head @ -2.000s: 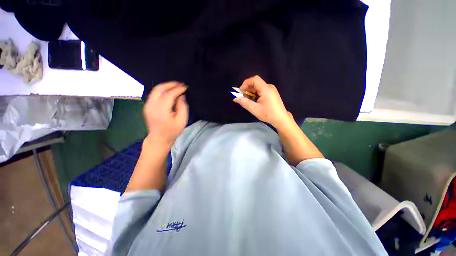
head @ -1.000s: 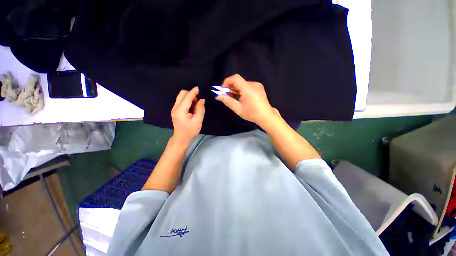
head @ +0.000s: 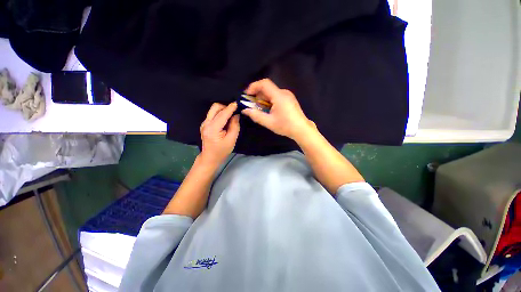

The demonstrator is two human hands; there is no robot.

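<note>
The black jacket (head: pixel 348 80) lies spread over the white table, its lower edge near my body. My right hand (head: pixel 277 108) holds the thread snips (head: pixel 257 101), pale blades pointing left and brass-coloured body between thumb and fingers. My left hand (head: pixel 220 130) is just left of the blades, thumb and fingertips together on a small bit of the dark cloth. Any thread there is too fine to tell.
A phone (head: pixel 69 87) and a beige cloth bundle (head: pixel 28 97) lie on the table at left, beside other dark garments (head: pixel 43 40). A large white bin (head: pixel 474 68) stands at right. A blue crate (head: pixel 134 202) and grey containers (head: pixel 474 188) stand below.
My left hand has moved right and its fingertips have closed on the cloth. My right hand has moved left with the snips, so the blades are now close to the left fingertips.
</note>
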